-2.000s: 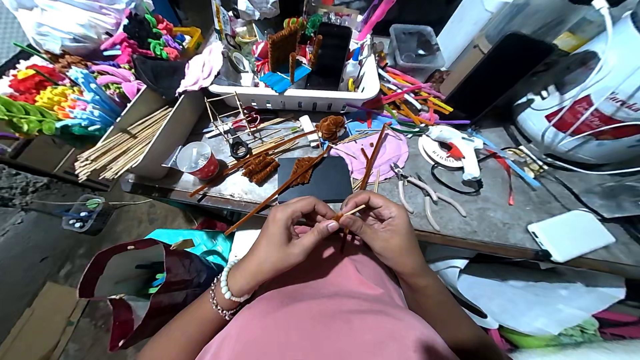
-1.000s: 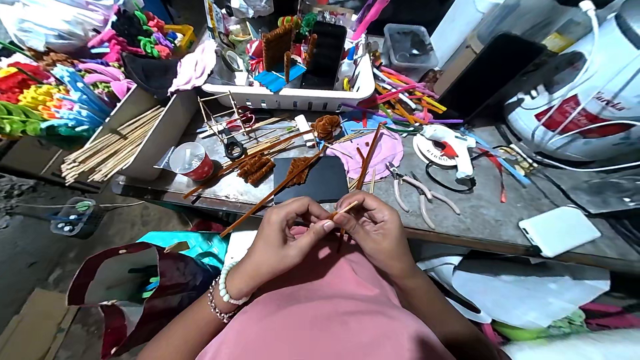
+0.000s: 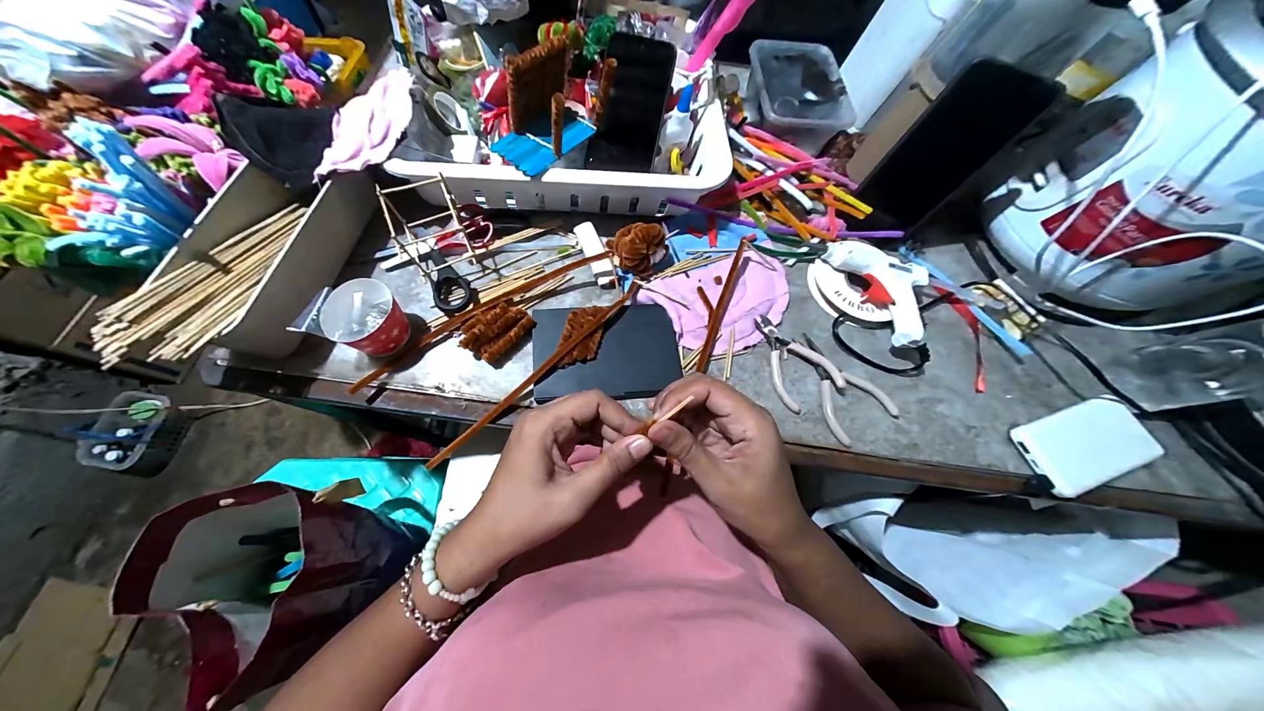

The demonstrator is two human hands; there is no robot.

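Note:
My left hand [image 3: 583, 454] and my right hand [image 3: 726, 444] meet above my lap at the table's front edge. Fingers and thumbs of both pinch a thin wooden stick [image 3: 671, 409] with a brown pipe cleaner at it; exactly how they join is hidden by the fingertips. A brown pipe cleaner [image 3: 723, 296] rises from behind my right hand. Another long brown pipe cleaner [image 3: 538, 375] slants across a black flat box [image 3: 632, 346]. Coiled brown pipe-cleaner pieces [image 3: 497, 332] lie left of the box, and a brown pipe-cleaner ball [image 3: 637, 247] sits behind it.
Pliers [image 3: 790, 360], a glue gun [image 3: 879, 281] and a white power bank [image 3: 1086, 446] lie to the right. At the left stand a cup [image 3: 365, 316] and a box of wooden sticks [image 3: 286, 296]. A white basket [image 3: 553, 188] stands behind, beside a stick frame [image 3: 425, 222] and scissors [image 3: 454, 286].

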